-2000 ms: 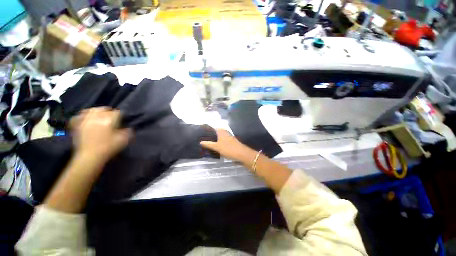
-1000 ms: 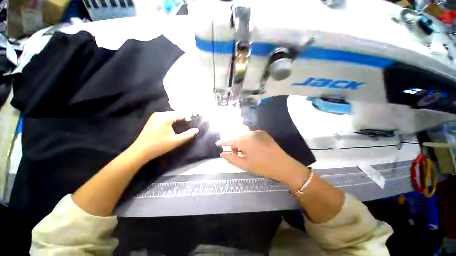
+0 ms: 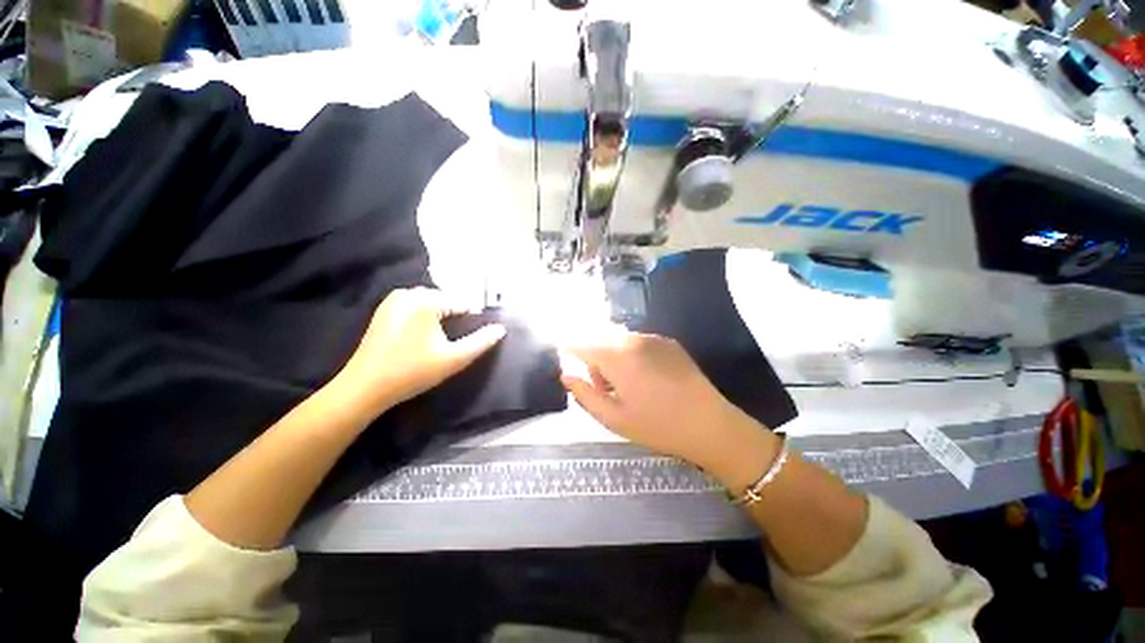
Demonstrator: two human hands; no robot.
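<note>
A large black garment panel (image 3: 226, 339) spreads left of the needle and over the table's front edge. The presser foot and needle (image 3: 575, 258) are under the white sewing machine head (image 3: 816, 163), in strong glare. My left hand (image 3: 421, 345) rests on the panel just left of the needle, thumb and forefinger apart. My right hand (image 3: 647, 383) is in front of the needle, with thumb and forefinger closed on a small white piece (image 3: 576, 368) at the panel's edge, mostly hidden by the fingers. A black fabric strip (image 3: 722, 327) lies under the arm, right of the needle.
A grey-blue block (image 3: 625, 289) is just right of the needle. A light-blue item (image 3: 839, 274) and a small dark tool (image 3: 954, 343) lie under the arm. A ruler tape (image 3: 527, 479), white paper slip (image 3: 939, 452) and red-yellow scissors (image 3: 1070, 452) are along the front.
My left hand has come down from the far left to beside the needle. My right hand now pinches the white piece, shifted slightly nearer the needle. The view has moved closer to the machine.
</note>
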